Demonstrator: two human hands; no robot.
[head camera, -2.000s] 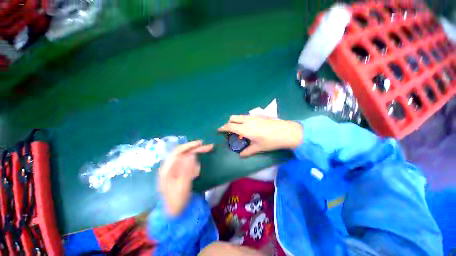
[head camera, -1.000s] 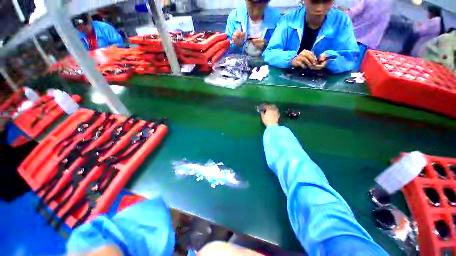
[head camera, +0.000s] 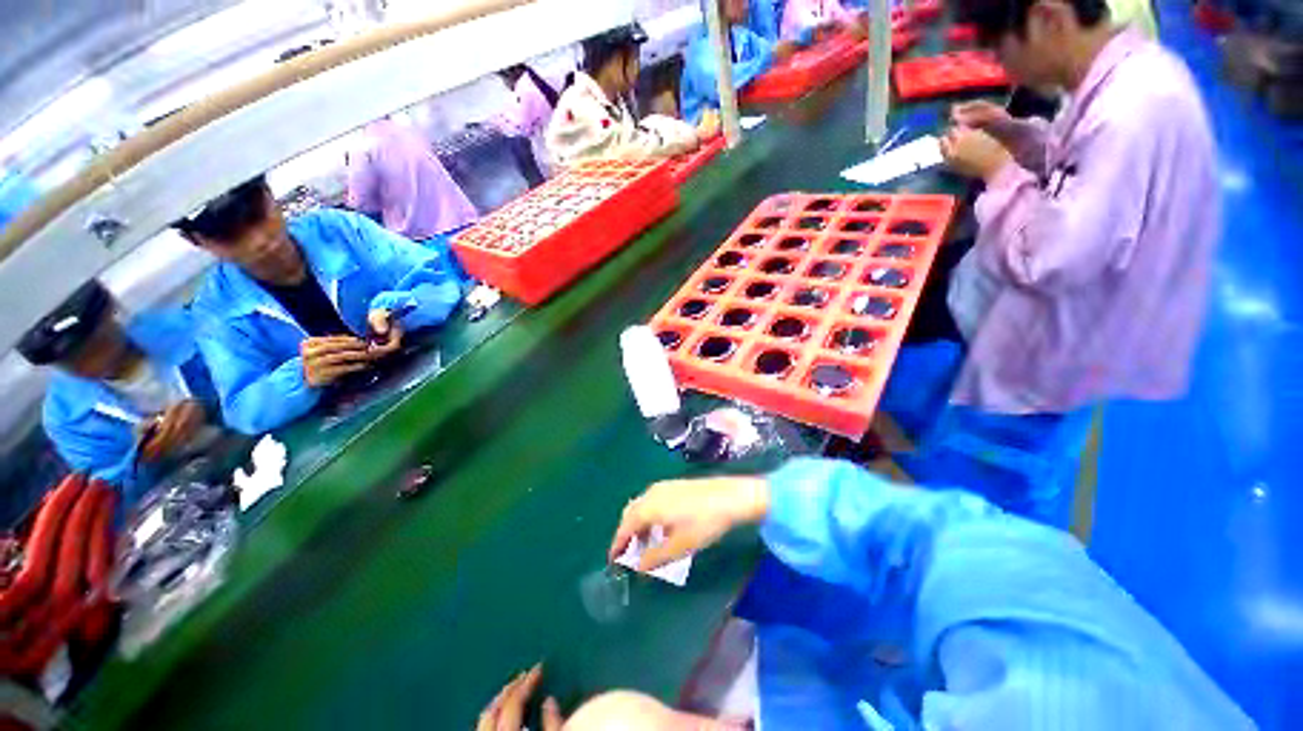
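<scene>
My right hand (head camera: 693, 517) is palm down near the bench's near edge, its fingertips closed on a white wiping cloth (head camera: 660, 564). A clear, faint film-like piece (head camera: 605, 594) shows just left of the fingers. My left hand (head camera: 517, 703) is at the bottom edge, mostly cut off; only some fingers show, and whether it holds anything is hidden. A small black unit (head camera: 415, 481) lies alone on the green bench (head camera: 486, 571), farther off to the left.
A red tray (head camera: 857, 414) with black discs in round pockets stands ahead right. A white bottle (head camera: 649, 371) lies against it, beside dark discs and a crinkled plastic bag (head camera: 736, 430). A person in pink (head camera: 1100, 243) stands at right; workers in blue sit opposite, near another red tray (head camera: 557, 257).
The view has swung to the right. My right hand has come back from the far part of the bench to the cloth near the edge. A black unit lies on the bench away from it.
</scene>
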